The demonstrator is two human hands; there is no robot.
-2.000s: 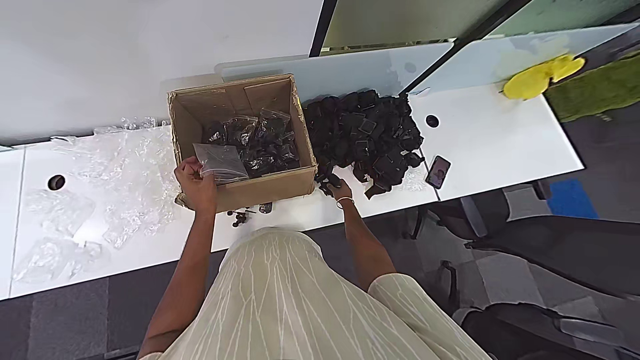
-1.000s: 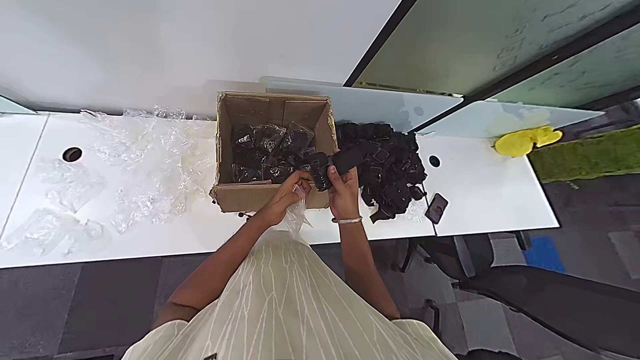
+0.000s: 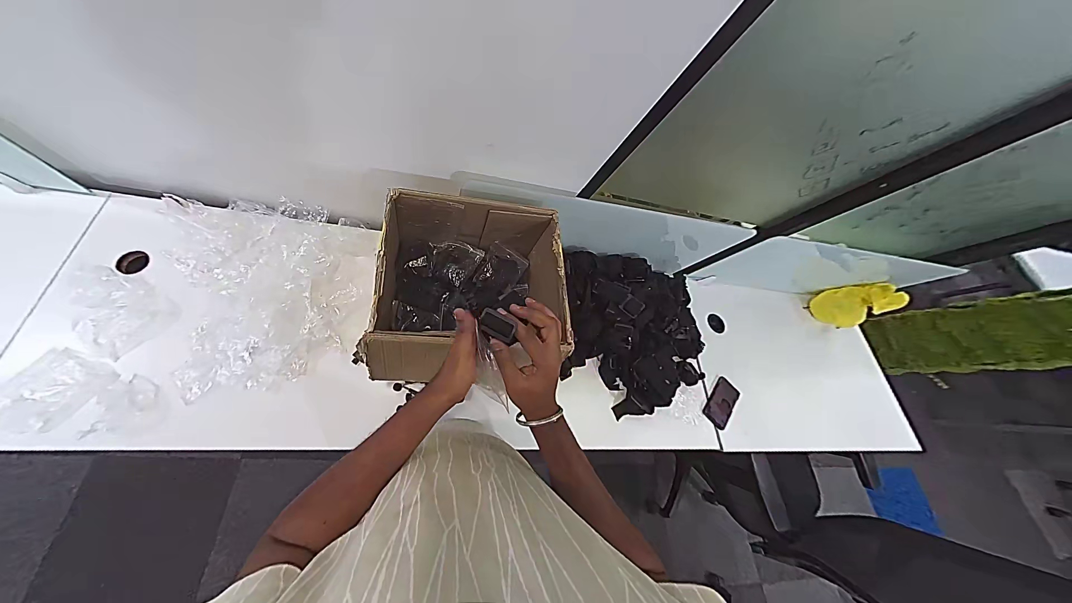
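Note:
Over the near edge of an open cardboard box (image 3: 410, 356), my right hand (image 3: 533, 356) grips a small black device (image 3: 498, 326) with a rectangular face. My left hand (image 3: 456, 360) holds a clear plastic bag (image 3: 492, 373) close against the device; whether the device is partly inside the bag is unclear. Inside the box lie black items in clear bags (image 3: 456, 266). A heap of black devices with straps or bands (image 3: 641, 327) lies directly right of the box.
Crumpled clear plastic bags (image 3: 251, 293) spread over the white table (image 3: 804, 394) at left. A phone (image 3: 721, 403) lies right of the heap, near a cable hole (image 3: 716, 323). A yellow object (image 3: 854, 305) is at the far right. Glass panels stand behind; an office chair (image 3: 904, 553) is below right.
Two seconds ago my left hand held a clear bag at the box's left and my right was at the heap. Both hands are now together at the box's near edge, with a black device between them.

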